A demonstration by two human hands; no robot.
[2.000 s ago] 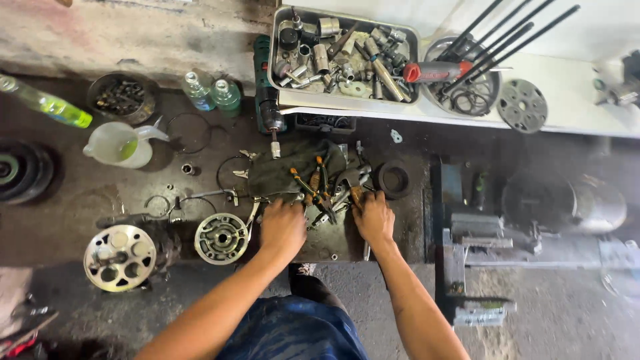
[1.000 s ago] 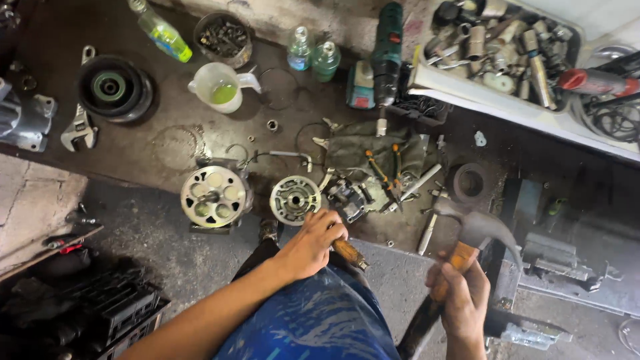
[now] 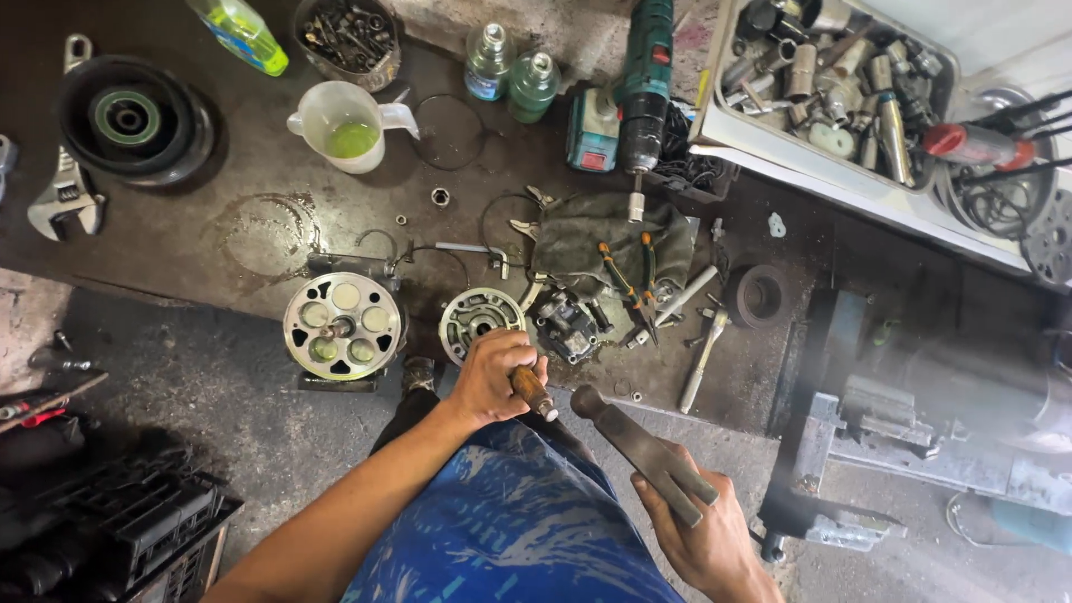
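My left hand is closed around a tool's worn wooden handle, beside a round slotted metal plate at the bench edge; the tool's other end is hidden. My right hand holds a claw hammer with its head toward my left hand, not touching it. A compressor cylinder body with round bores lies to the left. A small metal casting, orange-handled pliers on a dark cloth and a ratchet wrench lie to the right of the plate.
A pulley, an adjustable wrench and a measuring jug stand or lie at the left. Farther back are glass bottles, a cordless drill and a tray of sockets. A bench vise is at the right.
Two seconds ago both hands were among the tools near the cloth. Since then, the hammer and wooden-handled tool have been lifted. The hammer head has moved toward my left hand; the view has shifted.
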